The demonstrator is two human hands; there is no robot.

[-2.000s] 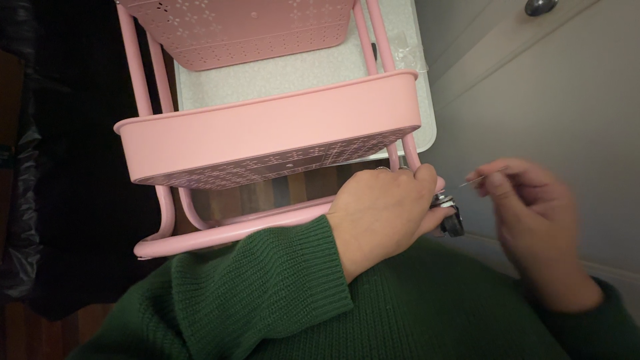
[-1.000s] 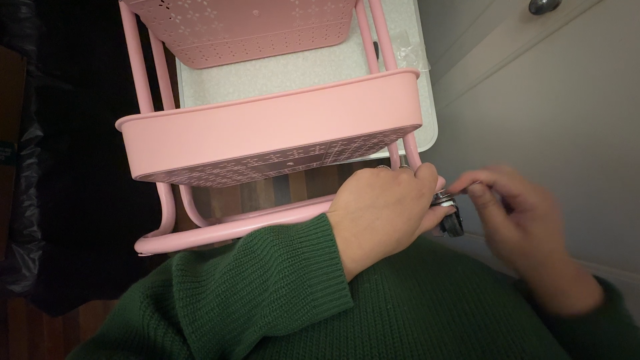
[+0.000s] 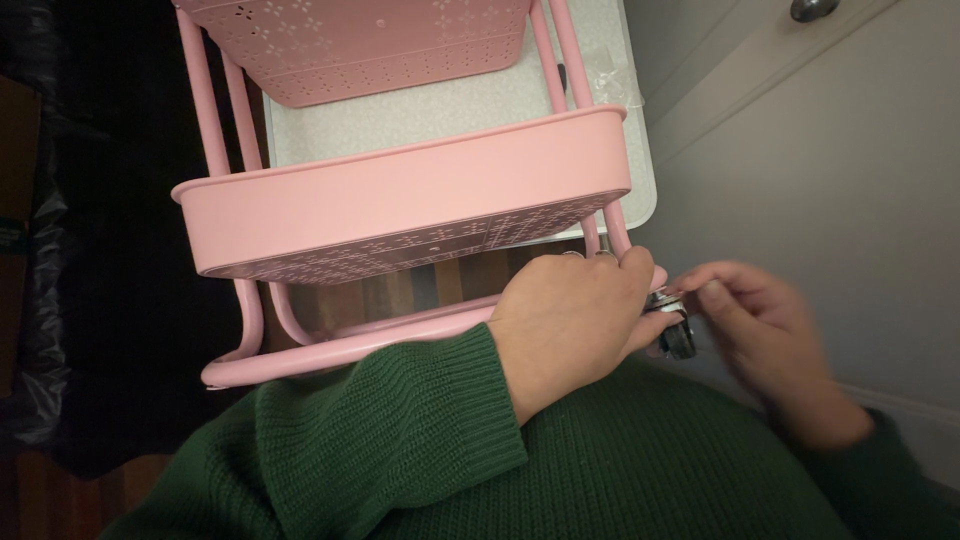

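Note:
A pink cart with a perforated tray (image 3: 409, 191) and a tubular frame (image 3: 352, 341) lies tipped in front of me. My left hand (image 3: 574, 322) grips the frame's right end, its thumb against a black caster wheel (image 3: 679, 337) with a metal top. Close to that caster is my right hand (image 3: 757, 315), thumb and forefinger pinched together beside its metal part. Whatever small thing the right fingertips may hold is hidden or blurred. A larger pink perforated basket (image 3: 375, 41) stands farther up between the cart's tubes.
Behind the cart is a pale speckled board or tabletop (image 3: 337, 131) with clear plastic (image 3: 616, 79) at its right edge. A grey cabinet front (image 3: 840, 172) with a dark knob (image 3: 814, 9) rises on the right. Black plastic sheeting (image 3: 112, 247) hangs at left, over a wooden floor (image 3: 405, 296).
My right hand has come closer to the caster; two seconds ago a thin metal piece showed at its fingertips, a little apart from the wheel. The left hand has stayed on the frame.

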